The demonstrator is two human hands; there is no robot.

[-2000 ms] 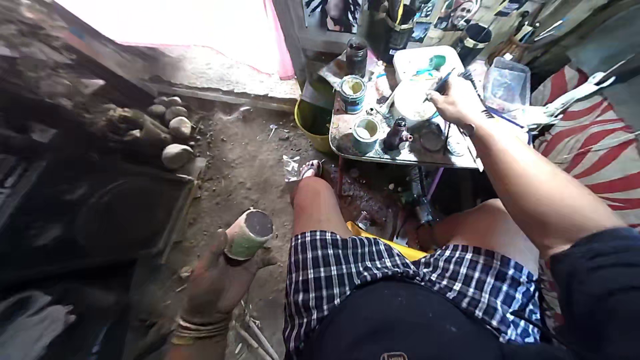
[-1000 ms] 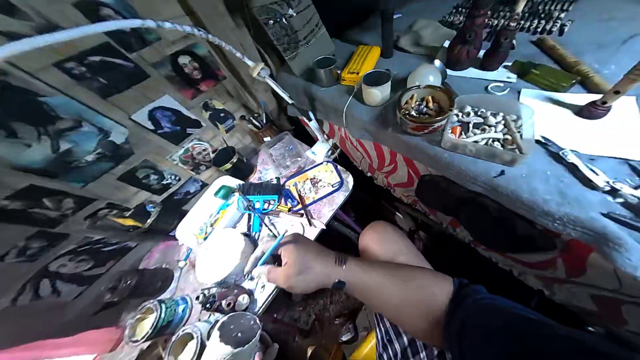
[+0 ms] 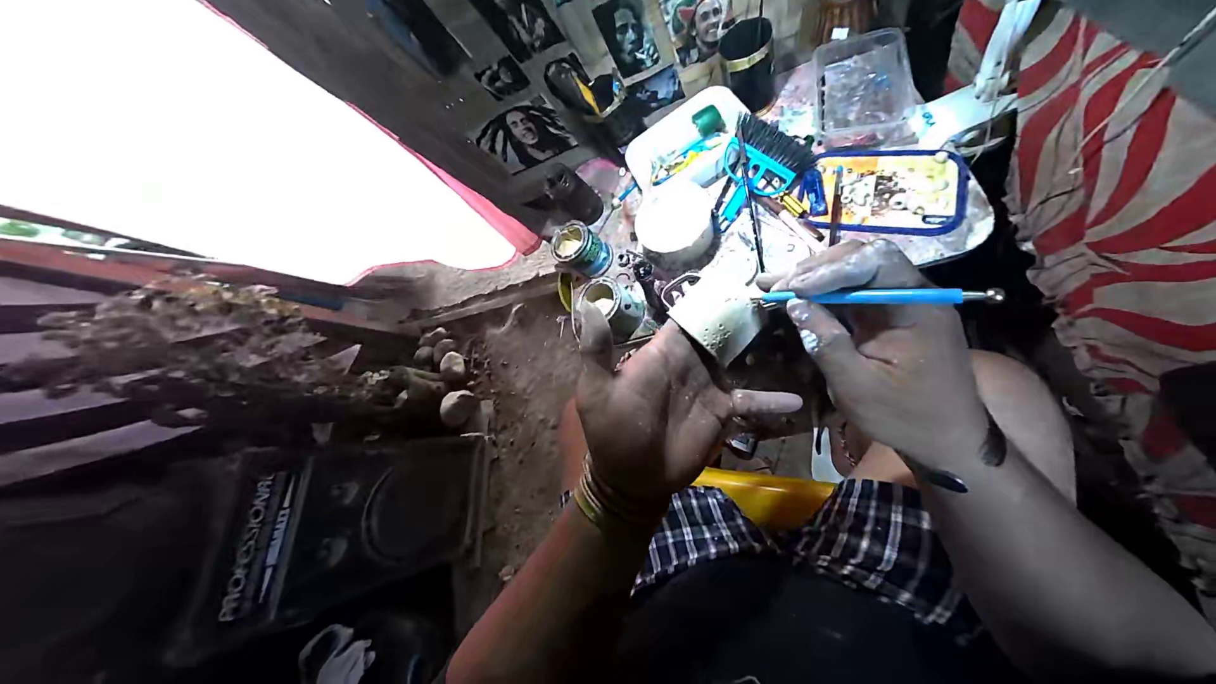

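My left hand point(image 3: 660, 408) is palm up below the table's near edge, with a pale, cup-like cylinder point(image 3: 724, 328) at its fingers. Small raised dots show on the cylinder's side. In my right hand point(image 3: 874, 342) is a blue double-ended ball stylus point(image 3: 874, 296), held between thumb and fingers. One end of the stylus meets or nearly meets the cylinder's upper right side; the other end, a metal ball, points right. White residue coats the right fingertips. The left fingers behind the cylinder are partly hidden.
Beyond my hands a small table holds open paint cans point(image 3: 581, 249), a white round container point(image 3: 674, 223), a white tray point(image 3: 689, 142), a blue brush point(image 3: 769, 157), a blue-rimmed tray point(image 3: 893, 190) and a clear plastic box point(image 3: 863, 85). A yellow seat edge point(image 3: 769, 496) shows between my legs.
My right hand has come from the tabletop to the cylinder, with the blue stylus in it. The left hand, low at the left two seconds ago, is now beside the right. The view has swung back left.
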